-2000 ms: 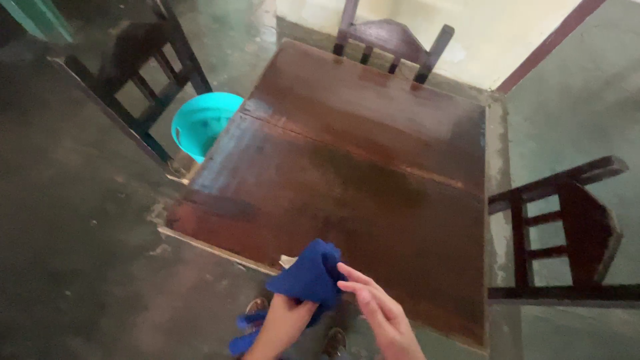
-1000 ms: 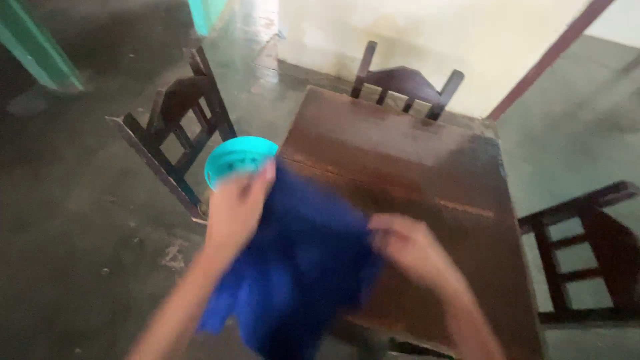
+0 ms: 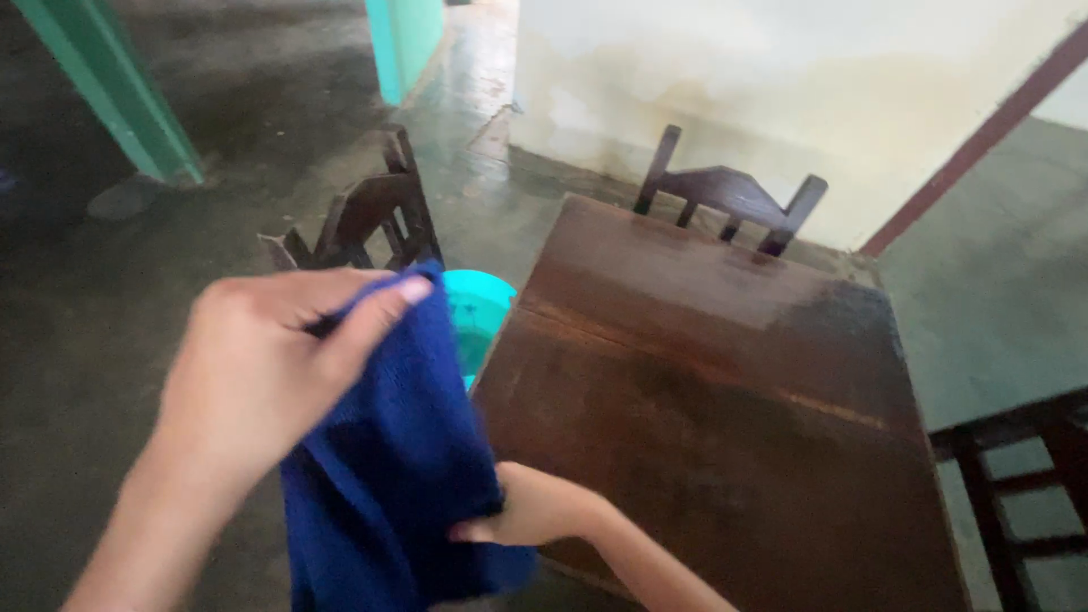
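Observation:
A blue cloth [image 3: 399,442] hangs in folds between my hands, left of a dark brown wooden table [image 3: 722,365]. Raised at the left, my left hand [image 3: 272,348] pinches its top corner between thumb and fingers. Lower down, my right hand [image 3: 531,506] grips the cloth's right edge beside the table's near left side. Behind the cloth, a turquoise plastic bucket [image 3: 480,297] is partly hidden; what it holds cannot be made out clearly.
Dark wooden chairs stand at the table's left [image 3: 374,212], far side [image 3: 722,191] and right [image 3: 1020,476]. A pale wall [image 3: 680,76] rises behind the far chair. Green posts [image 3: 119,93] stand on the concrete floor at the upper left.
The bunched cloth at the table's near edge has been opened out and lifted to the left. My right hand, earlier apart from most of it with fingers spread, now grips its edge. The view has shifted.

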